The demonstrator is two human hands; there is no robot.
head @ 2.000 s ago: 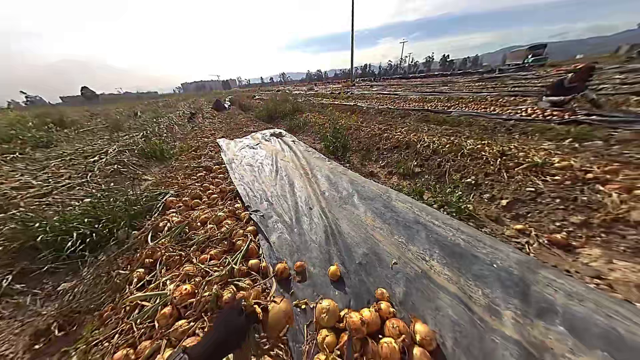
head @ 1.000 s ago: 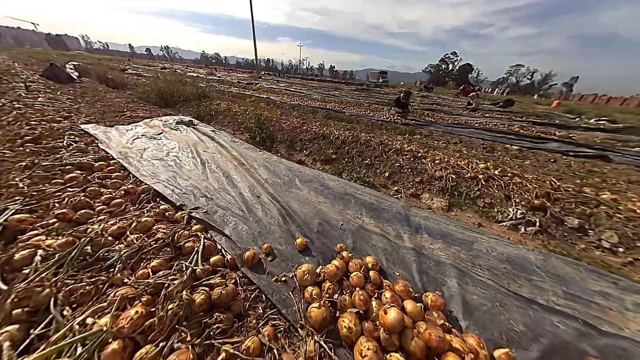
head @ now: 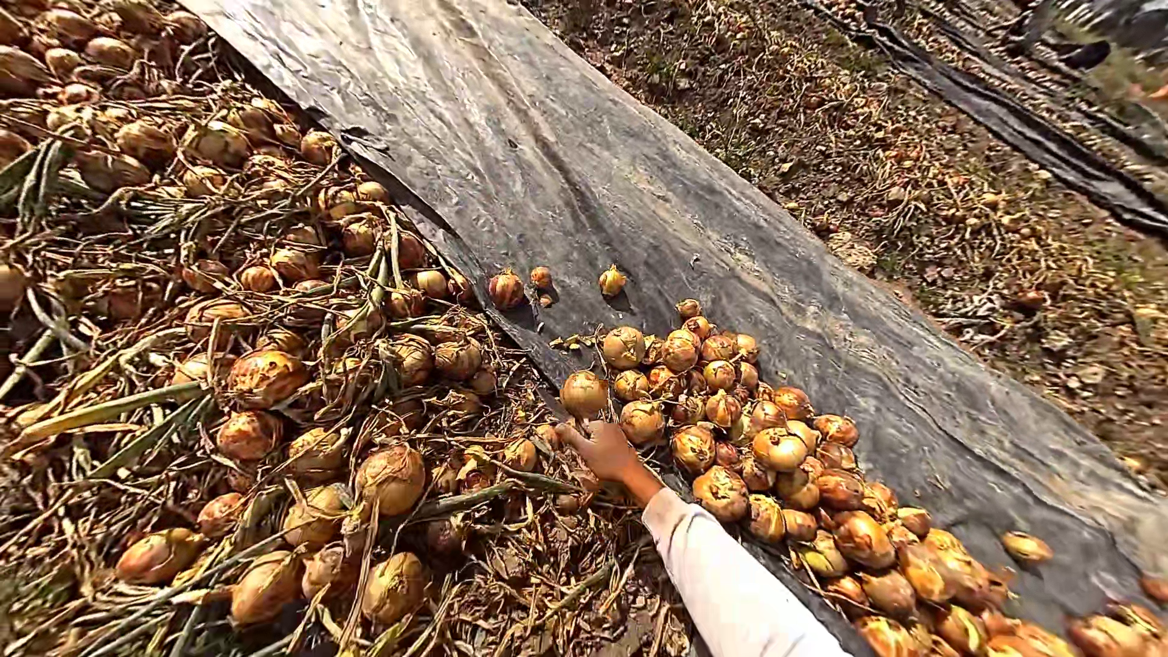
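Note:
My right hand [head: 604, 449], bare below a white sleeve, reaches in from the lower right. It is at the near edge of a grey plastic sheet [head: 547, 155], right below a round yellow onion [head: 584, 394]. Hand and onion look to be touching, but whether the fingers grip it is unclear. To the right of the hand, many trimmed onions [head: 721, 493] lie heaped on the sheet. Several small onions [head: 612, 281] lie apart, farther up the sheet. My left hand is out of view.
Onions with dry stalks [head: 265, 379] cover the ground left of the sheet. Beyond the sheet are soil and dry plant litter [head: 876, 201]. A dark plastic strip [head: 1013, 123] runs across the upper right. A blurred dark shape [head: 1086, 55] is near the top right corner.
The view has tipped down toward the heap. My right hand has come into view by the sheet's edge. A dark-gloved hand at the bottom two seconds ago is out of view.

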